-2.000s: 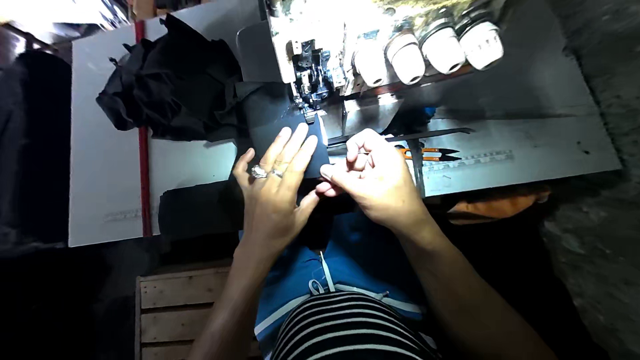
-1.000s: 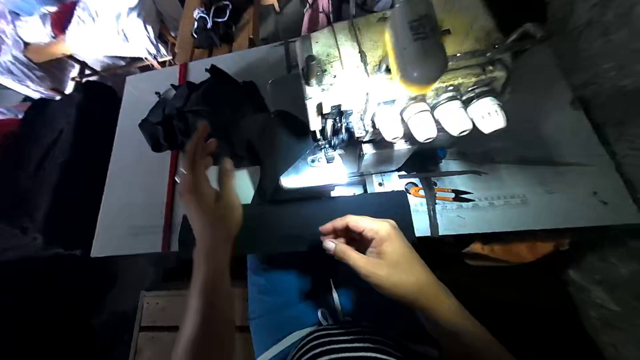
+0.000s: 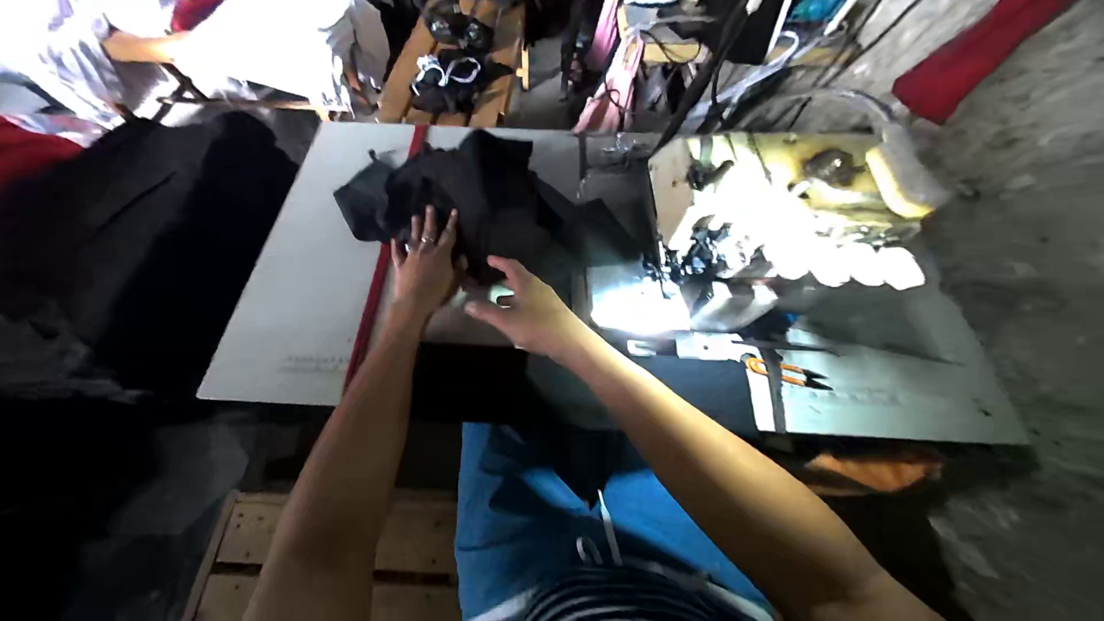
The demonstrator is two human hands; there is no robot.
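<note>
My left hand [image 3: 424, 263], with a ring on one finger, rests fingers spread on a heap of black fabric [image 3: 492, 194] left of the sewing machine. Just right of it, my right hand [image 3: 526, 309] reaches to the near edge of the heap, thumb and index finger apart; whether it touches the cloth I cannot tell. An overlock sewing machine [image 3: 776, 216] stands to the right, its lamp glaring over the needle area. Another dark cloth piece [image 3: 638, 388] lies along the table's front edge. Orange-handled thread snips [image 3: 787, 373] lie right of it.
A red strip [image 3: 371, 315] crosses the white table [image 3: 285, 285]. Dark cloth [image 3: 147, 250] is piled at the left. A wooden bench [image 3: 483, 78] holding small items stands behind, and another person's arm [image 3: 138, 47] shows at the upper left. An orange cloth [image 3: 875, 472] is below the front edge.
Both hands have moved left, away from the machine's needle area to the black heap. The flat cloth under them two seconds ago now lies along the front edge. The view has shifted.
</note>
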